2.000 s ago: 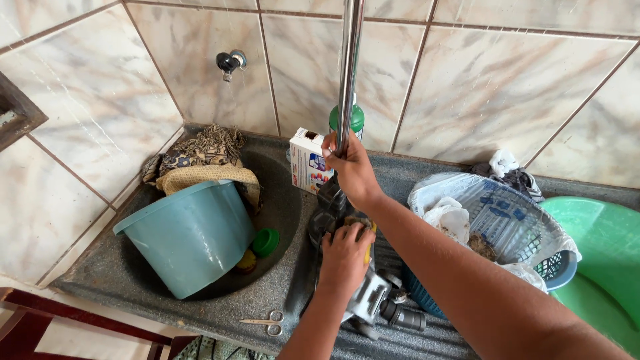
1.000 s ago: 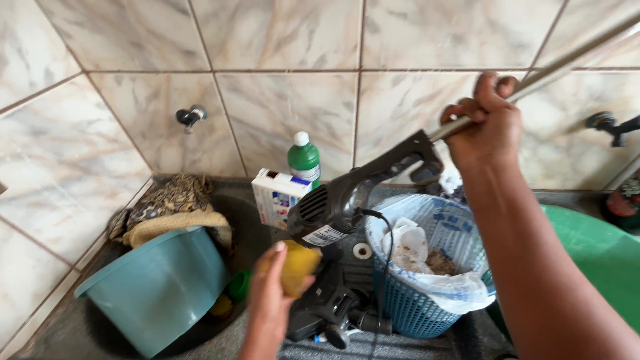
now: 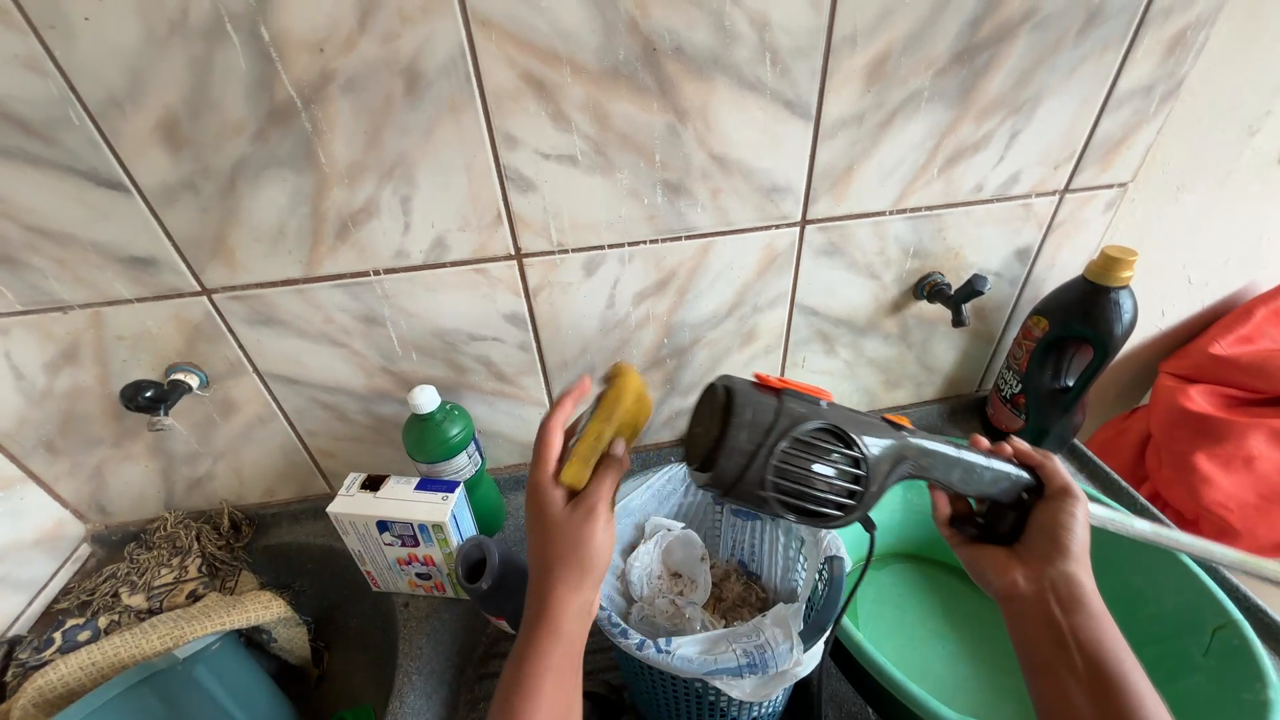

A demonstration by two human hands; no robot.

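Observation:
My left hand point(image 3: 575, 485) grips a yellow sponge point(image 3: 612, 425) in front of the tiled wall. My right hand point(image 3: 1025, 520) is closed around the handle of a black and grey stick vacuum's motor body point(image 3: 820, 455), whose vented side faces me and whose round end points left. A pale tube runs from behind that hand to the right edge, and a dark cord hangs below the body. Under it stands a blue plastic basket point(image 3: 700, 690) lined with a clear bag, with crumpled white plastic and brownish debris inside.
A carton point(image 3: 410, 525), a green bottle point(image 3: 452, 445) and a dark cylindrical part point(image 3: 490, 580) stand left of my left hand. A teal bucket point(image 3: 185, 685) and cloths lie in the left basin. At right are a green tub point(image 3: 930, 610), a black bottle point(image 3: 1065, 340) and two wall taps point(image 3: 950, 295), point(image 3: 160, 395).
The view has swung right. The vacuum body, upright on its pole two seconds ago, now lies nearly level above the basket. My right hand has shifted from the pole to the handle; my left hand has lifted the sponge.

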